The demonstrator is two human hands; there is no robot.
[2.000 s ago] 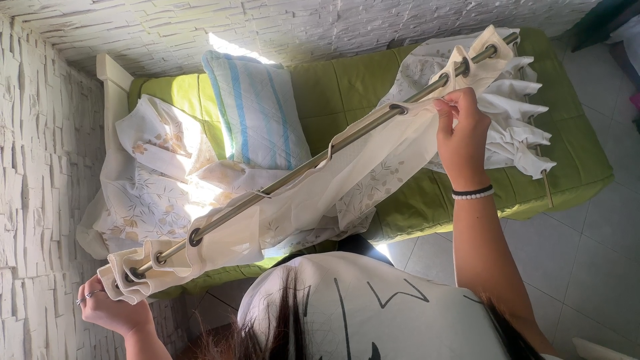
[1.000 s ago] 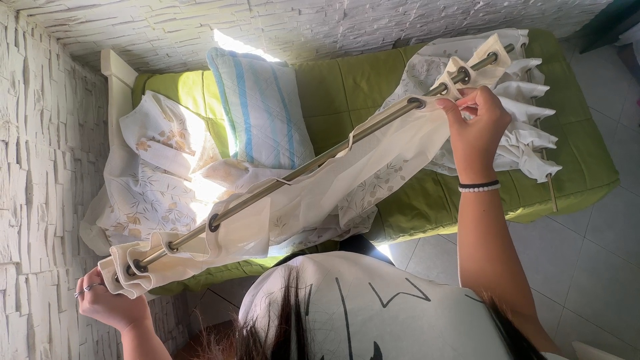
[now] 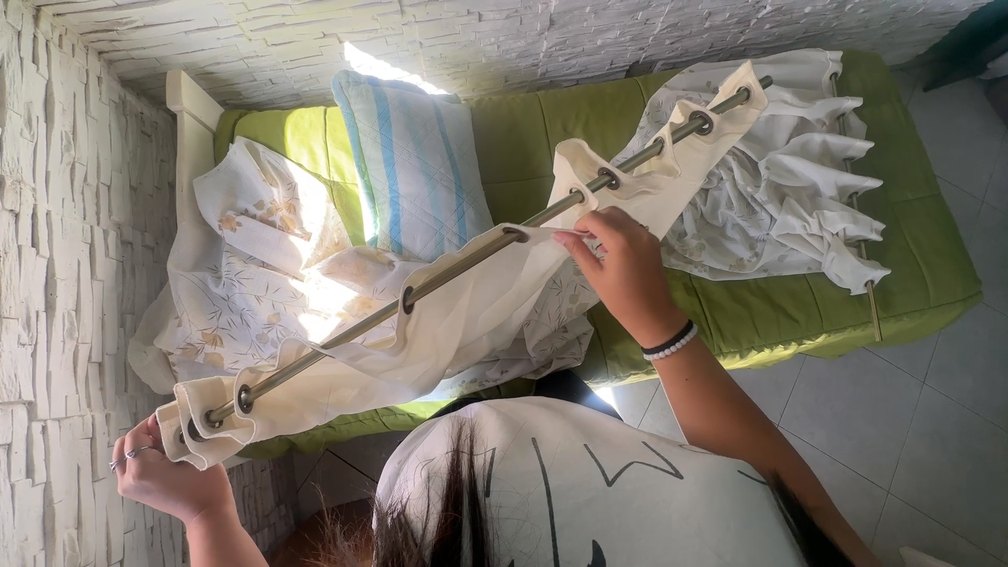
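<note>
A metal curtain rod runs diagonally in front of me, threaded through the metal grommets of a cream curtain. At the rod's lower-left end, my left hand is closed on the bunched curtain and rod end, partly hidden by the cloth. My right hand pinches the curtain's top edge between thumb and fingers, beside a grommet near the rod's middle. Several grommets sit spaced along the rod above my right hand, with the cloth folded around them. The curtain's body hangs below the rod.
A bed with a green quilted cover lies beyond the rod. On it are a striped pillow, a floral white cloth and a white curtain gathered on a second rod. A textured stone wall stands close on the left.
My right hand has moved down and left along the rod, still pinching the curtain's edge. Cloth and grommets now spread out above it. My left hand stays at the lower end.
</note>
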